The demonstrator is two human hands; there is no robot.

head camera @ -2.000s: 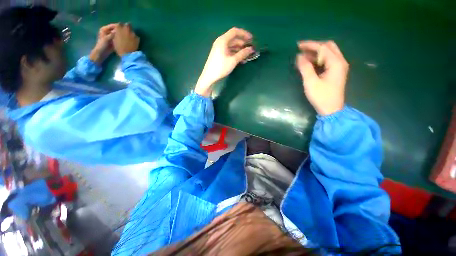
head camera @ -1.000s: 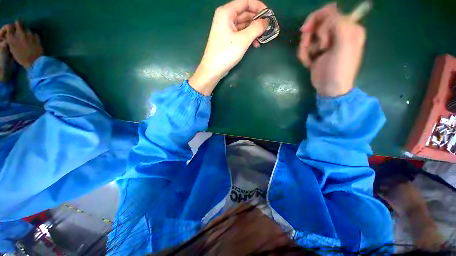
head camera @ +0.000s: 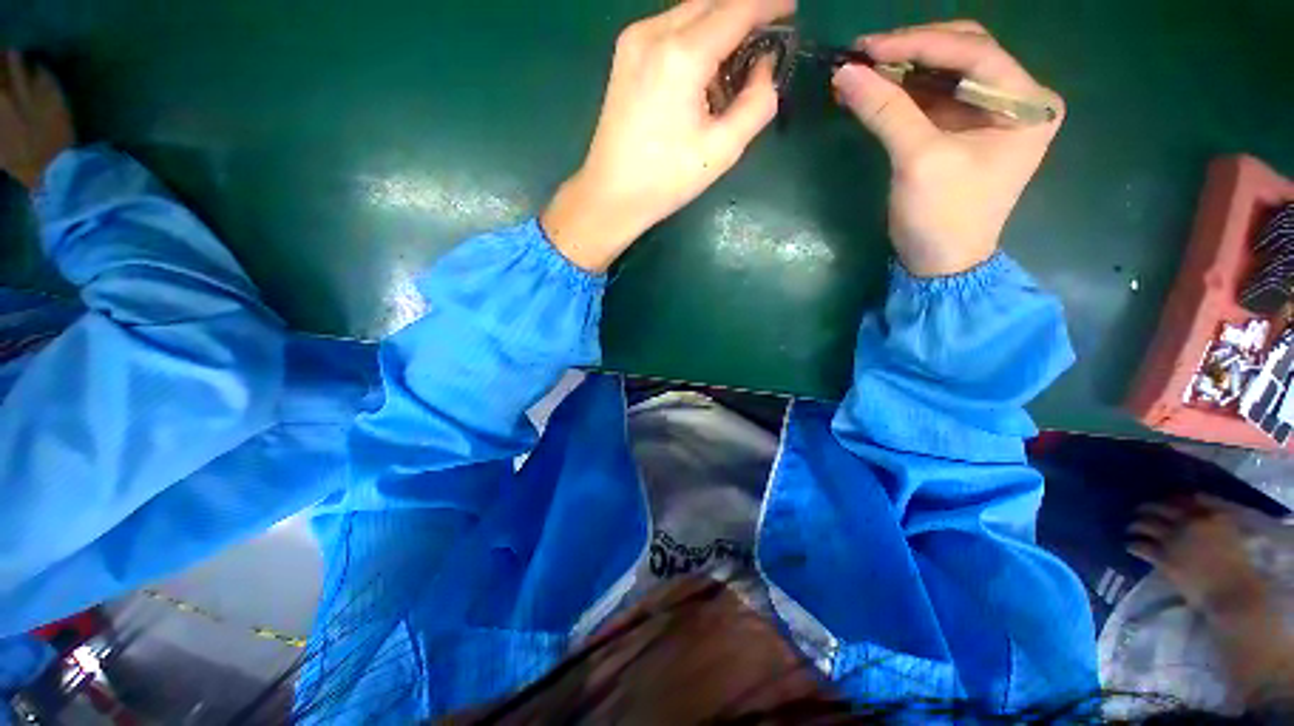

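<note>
My left hand (head camera: 674, 121) holds a small dark unit, likely a watch case (head camera: 749, 71), between thumb and fingers above the green surface. The fingers cover part of the unit. My right hand (head camera: 951, 142) holds thin pale yellow tweezers or a pick (head camera: 1005, 101) like a pen. The tool's dark tip points left at the unit's right edge; whether it touches cannot be told.
The glossy green surface (head camera: 596, 305) has its edge near my body. A salmon-pink tray (head camera: 1189, 319) at the right holds small white parts (head camera: 1232, 362) and ribbed dark parts (head camera: 1273, 263). A neighbour's blue sleeve (head camera: 156, 284) is at the left; another person's hand (head camera: 1192, 546) is at lower right.
The unit is turned and more covered by my left fingers. My right hand and the tool, blurred before, have come to the unit. The tray came into view at the right.
</note>
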